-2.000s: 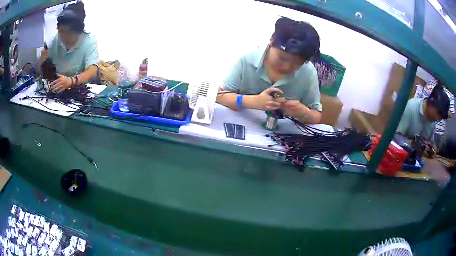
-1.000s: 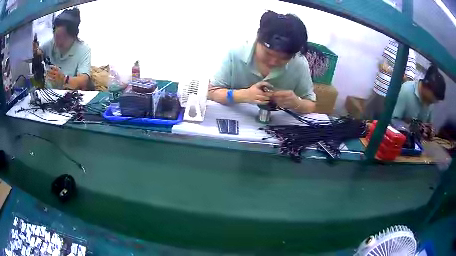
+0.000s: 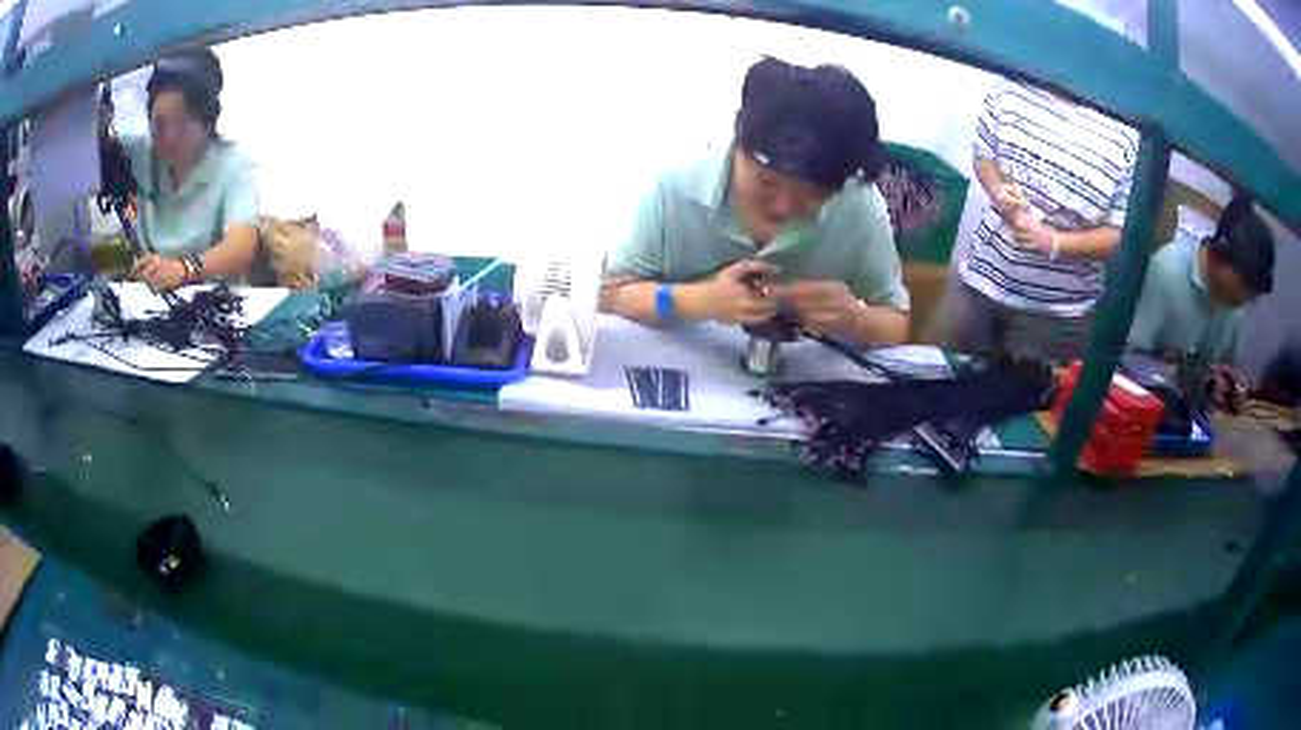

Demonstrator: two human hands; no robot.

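Neither of my hands is in the picture. Nearest in front of me, a batch of small white cells [image 3: 107, 692] lies spread at the lower left, cut off by the bottom edge. A round black housing [image 3: 170, 548] with a small light spot inside sits on the green conveyor belt [image 3: 571, 556] at the left. A short piece of thin cable with a light end [image 3: 214, 494] shows faintly on the belt above it. Another dark object is cut off at the far left edge.
A white desk fan [image 3: 1130, 699] stands at the bottom right. Across the belt, workers sit at a bench [image 3: 606, 364] with a cable bundle [image 3: 913, 411], a blue tray [image 3: 414, 374] and red boxes [image 3: 1119, 422]. A person in a striped shirt [image 3: 1049, 200] stands behind. A green frame post [image 3: 1120, 300] rises right.
The black housing and thin cable have shifted left, the cable now mostly out of view. The person in stripes, earlier half hidden behind the post, now stands left of it. The view has shifted slightly.
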